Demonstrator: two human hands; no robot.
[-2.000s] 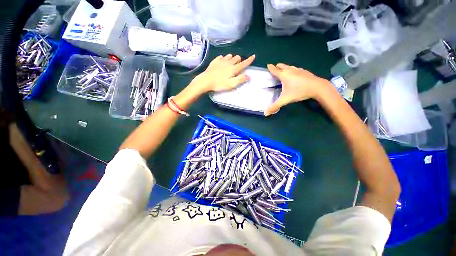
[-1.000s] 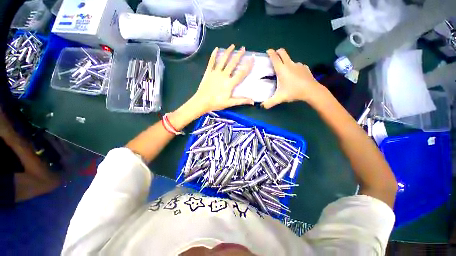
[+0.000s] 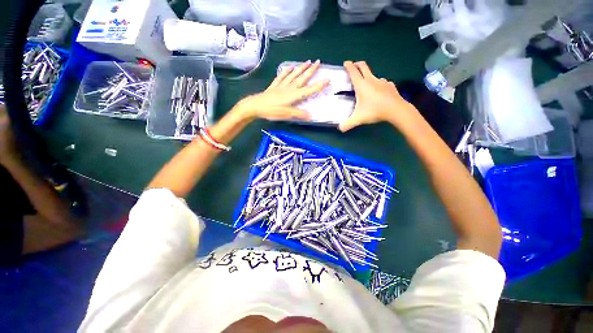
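A clear packing box [image 3: 328, 112] with white lining lies on the dark green bench beyond the parts tray. My left hand [image 3: 286, 94] lies flat over its left part, fingers spread. My right hand [image 3: 372, 97] holds its right end, thumb at the near edge and fingers at the far edge. A small dark gap shows in the white lining beside my right hand. What lies under the lining is hidden. The blue parts tray [image 3: 246, 207], nearest my body, is heaped with loose silver metal tips [image 3: 312, 195].
Two clear side boxes [image 3: 151, 123] with loose parts, a white carton [image 3: 120, 29] and a white roll or bottle [image 3: 195, 36] stand left. Right are white sheets [image 3: 510, 97], plastic bags [image 3: 478, 29] and a blue tray [image 3: 536, 211]. A person's arm [image 3: 55, 208] shows far left.
My left hand has turned from upright spread fingers to lying slantwise across the box. My right hand stays at the box's right end. The view has shifted slightly.
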